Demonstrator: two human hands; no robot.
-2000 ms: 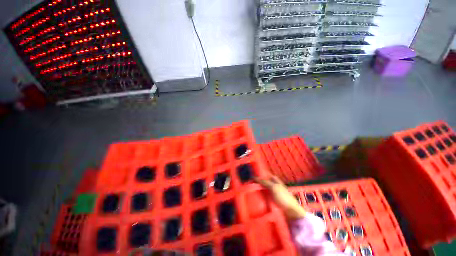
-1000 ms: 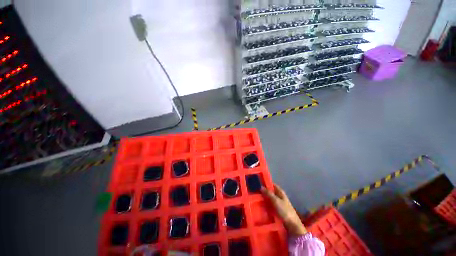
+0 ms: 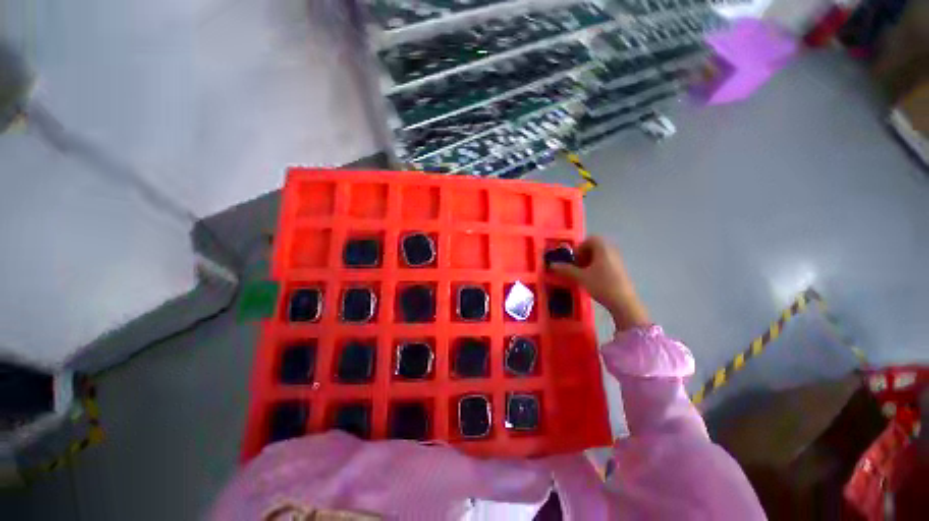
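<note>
A red-orange compartment tray (image 3: 469,251) is held up in front of me, with dark square smartwatch bodies (image 3: 415,360) in many pockets. The back row and some other pockets are empty. One watch body (image 3: 518,300) shines white. My right hand (image 3: 601,277) is at the tray's right edge, its thumb and fingers closed on a watch body (image 3: 558,253) in the rightmost pocket of the second row. My left hand is not visible. A pink sleeve crosses below the tray's near edge. A green label (image 3: 257,300) is on the tray's left edge.
A charging rack (image 3: 489,81) with tilted-looking shelves of watches stands ahead. A purple box (image 3: 749,61) is on the floor beyond it. Yellow-black floor tape (image 3: 754,346) runs at the right. Red-orange trays (image 3: 886,453) and a brown box (image 3: 789,438) are at the lower right.
The view has turned and moved closer to the charging rack. My right hand has moved from the tray's side to the watch body in the second row. One watch body now shines white.
</note>
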